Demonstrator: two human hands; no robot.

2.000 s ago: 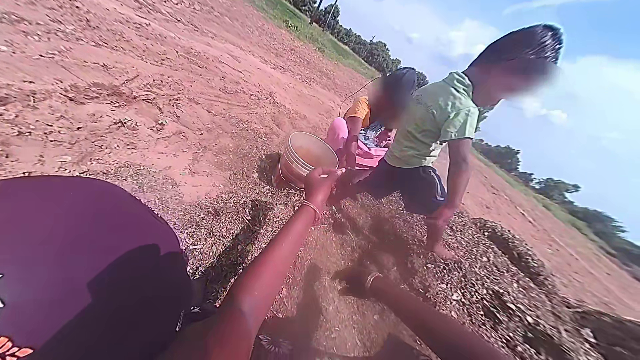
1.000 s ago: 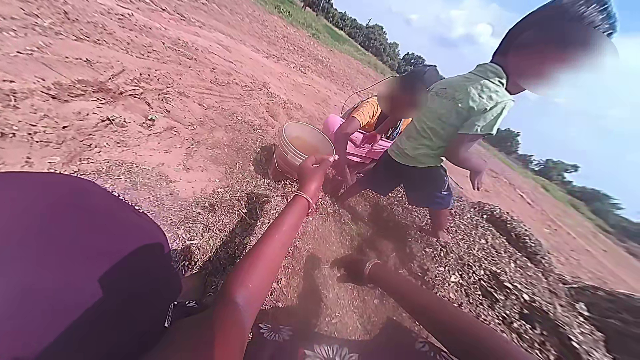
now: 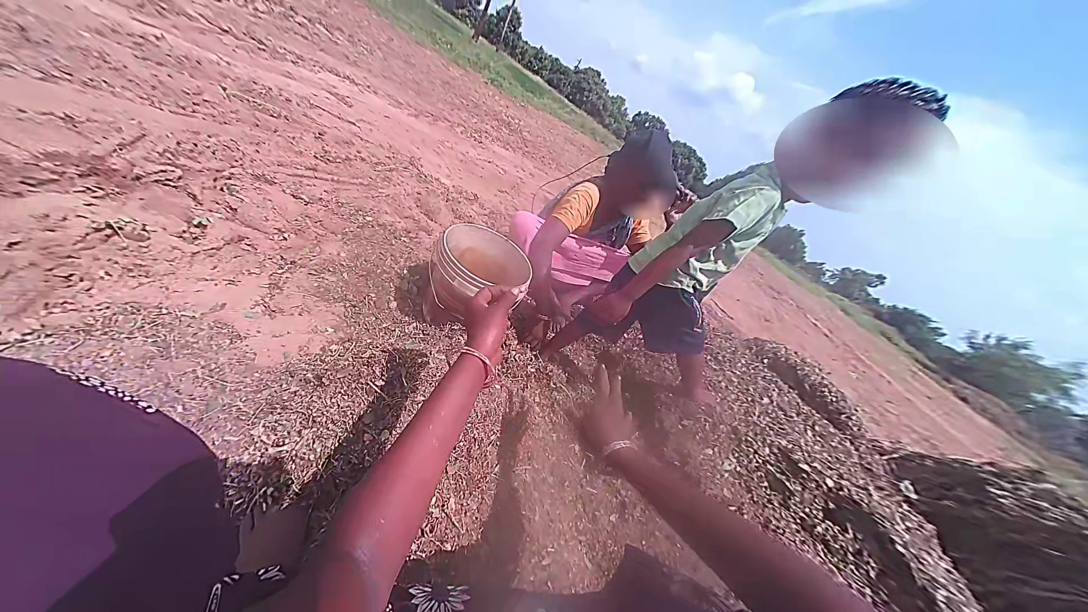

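My left hand, with bangles at the wrist, grips the near rim of a pale plastic bucket. The bucket is tilted toward me, and a brownish inside shows. To its right my right hand is spread over a heap of dry plant litter, its fingers apart and pointing away from me. Nothing shows in its grasp, though its palm is hidden.
A person in orange and pink squats just beyond the bucket. Another person in a green shirt leans over at the right, feet on the litter. Purple cloth fills the lower left. Reddish bare soil slopes behind.
My right hand has lifted from low on the litter, and its fingers now spread. The person in green has turned and brought an arm down in front. My left hand stays on the bucket rim.
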